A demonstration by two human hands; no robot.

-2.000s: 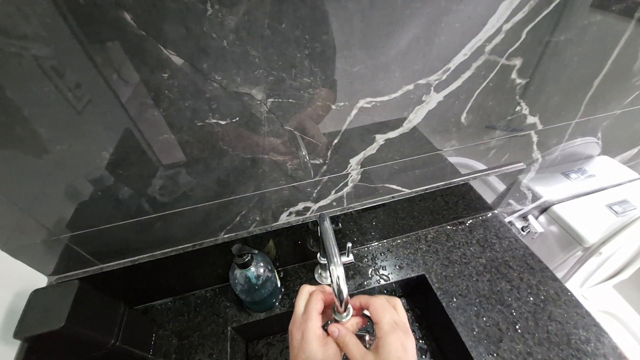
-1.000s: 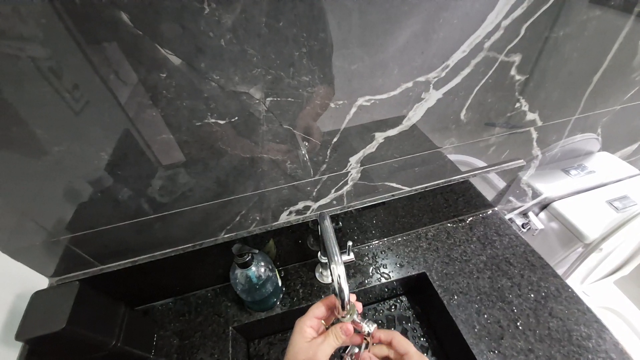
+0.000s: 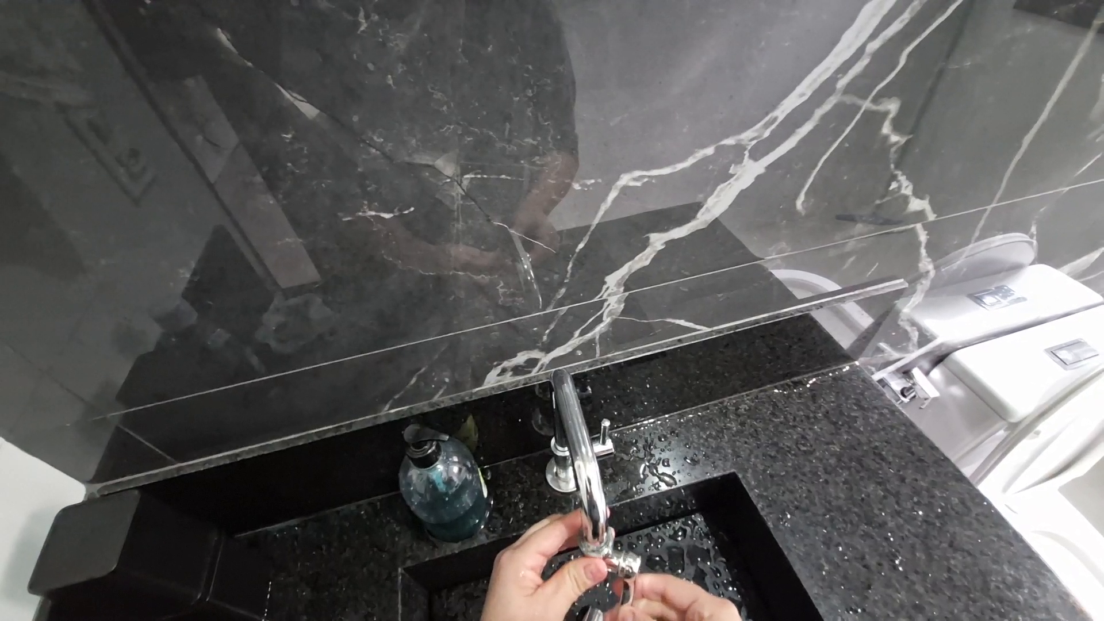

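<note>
A curved chrome faucet rises at the back of a black granite sink. At its outlet end sits a small chrome fitting. My left hand pinches the spout end around the fitting with thumb and fingers. Lower and to the right, my right hand has its fingertips on a small metal part hanging below the fitting; the frame's bottom edge cuts the hand off. A clear pump bottle of blue-green liquid stands left of the faucet.
Water drops dot the black granite countertop. A black container stands at the left. Behind the counter rises a glossy dark marble wall with white veins and reflections. A white toilet is at the right.
Two seconds ago both hands were close together around the spout end. My right hand has since moved lower, below the fitting, which now shows between the hands.
</note>
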